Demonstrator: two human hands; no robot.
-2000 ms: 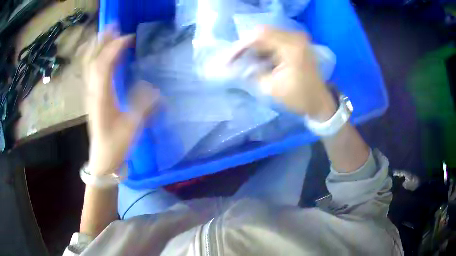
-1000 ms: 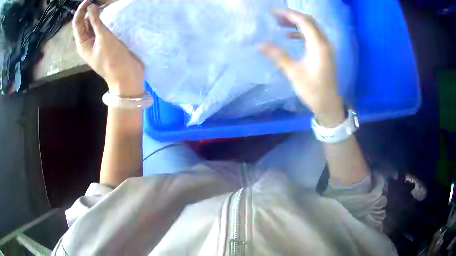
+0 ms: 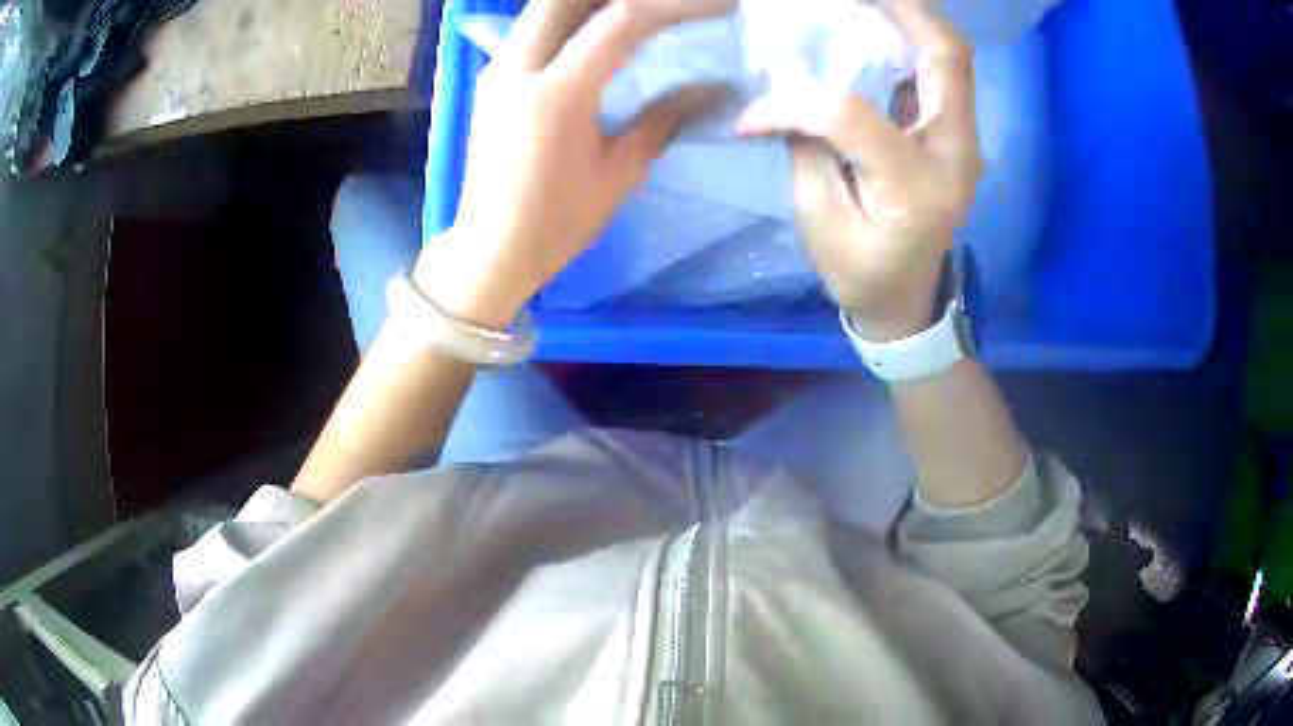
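Note:
A crumpled whitish plastic bag (image 3: 830,64) is held between my two hands over the bin, near the top edge of the view. My left hand (image 3: 574,149) has its fingers and thumb on the bag's left part. My right hand (image 3: 893,177) grips its right part with bent fingers. The bag is overexposed, so its dimples cannot be made out. The blue plastic tote (image 3: 1120,213) lies below my hands. Loose see-through bluish bags (image 3: 695,234) lie inside it, partly hidden by my hands.
A worn wooden bench (image 3: 270,54) is at the upper left, with dark tangled cables (image 3: 85,71) on it. The bin's near rim (image 3: 681,345) runs above my lap. Dark cluttered items are at the lower right, and a pale frame (image 3: 71,645) is at the lower left.
The large bubble sheet spread over the bin a second ago no longer shows spread out. My left hand moved right, and both hands now hold a crumpled bag. The view has shifted.

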